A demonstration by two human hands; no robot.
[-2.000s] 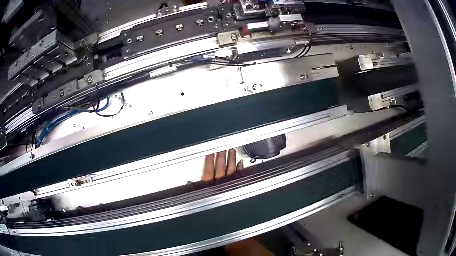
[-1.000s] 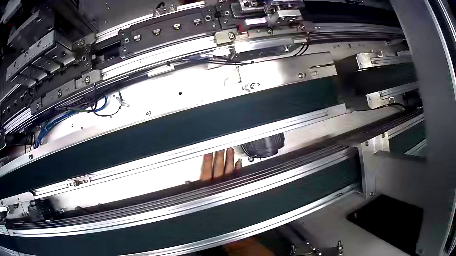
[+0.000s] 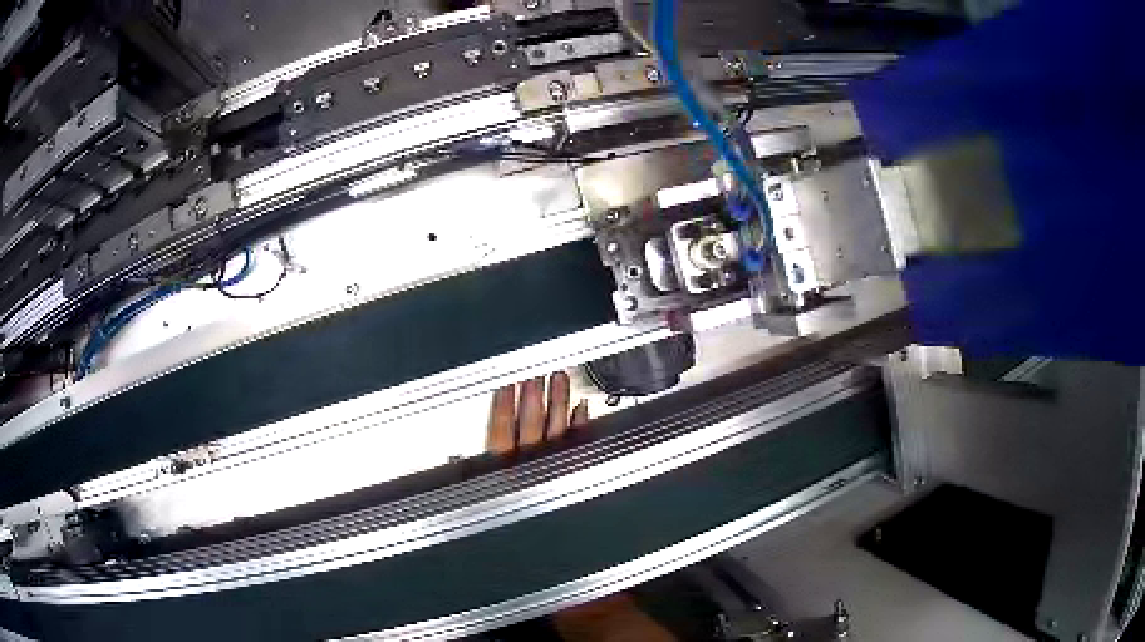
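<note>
My right hand (image 3: 534, 414) shows as several bare fingers between two dark-green conveyor belts, the upper (image 3: 314, 345) and the lower (image 3: 603, 514). The fingers are extended, with nothing seen in them. The palm and thumb are hidden behind the lower belt's aluminium rail (image 3: 502, 508). Some skin shows blurred at the bottom edge. A black rounded housing (image 3: 643, 366) is just right of the fingers, apart from them. My left hand is not seen.
A metal unit (image 3: 703, 255) with a blue tube (image 3: 688, 94) stands over the upper belt's right end. A large blurred blue shape (image 3: 1042, 188) covers the upper right, with a yellow-green patch (image 3: 964, 194). Linear guide (image 3: 377, 88) at the back. Dark opening (image 3: 961, 552) at lower right.
The metal unit, blue tube and blue shape have come into view at the right, covering the upper belt's end. The scene has shifted slightly left. My fingers stay in place between the belts.
</note>
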